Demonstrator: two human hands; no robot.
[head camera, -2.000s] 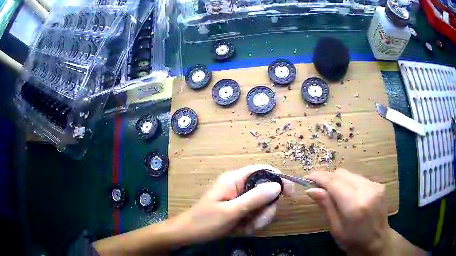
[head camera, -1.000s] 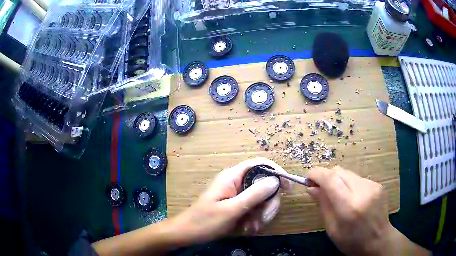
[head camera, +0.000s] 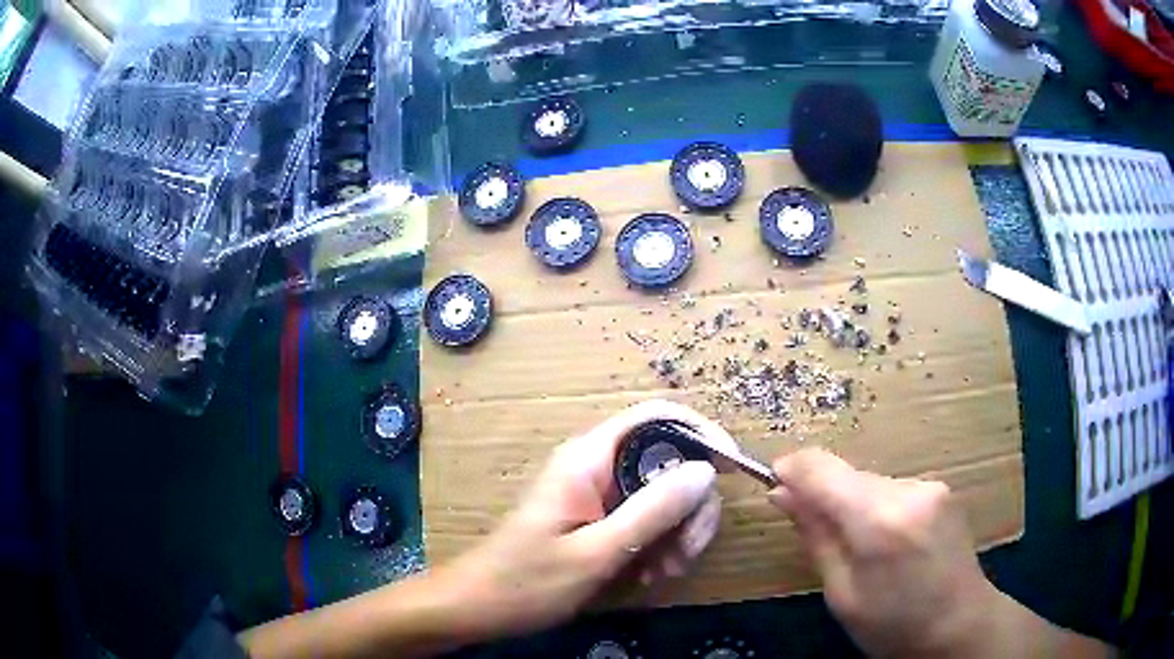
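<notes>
My left hand (head camera: 605, 515) holds a black wheel part (head camera: 640, 453) with a pale centre above the lower middle of the cardboard sheet (head camera: 541, 386). The thumb lies over its lower right part. My right hand (head camera: 888, 534) grips slim metal tweezers (head camera: 744, 464), whose tip touches the wheel's upper right rim or inside; the exact contact point is too small to tell. Small pale and dark scraps (head camera: 785, 390) lie on the cardboard just beyond the hands. Several similar wheels (head camera: 563, 233) lie face up along the cardboard's far part.
Clear plastic trays (head camera: 167, 193) stand at upper left. More loose wheels (head camera: 390, 418) lie left of the cardboard. A black round pad (head camera: 836, 139), a white bottle (head camera: 989, 71), a craft knife (head camera: 1030, 296), a slotted white tray (head camera: 1120, 361) and a red bin (head camera: 1133, 45) are along the far and right side.
The tweezers' angle has shifted a little against the held wheel, and my right hand has moved slightly left and down. The whole view has shifted slightly; the loose wheels stay in place.
</notes>
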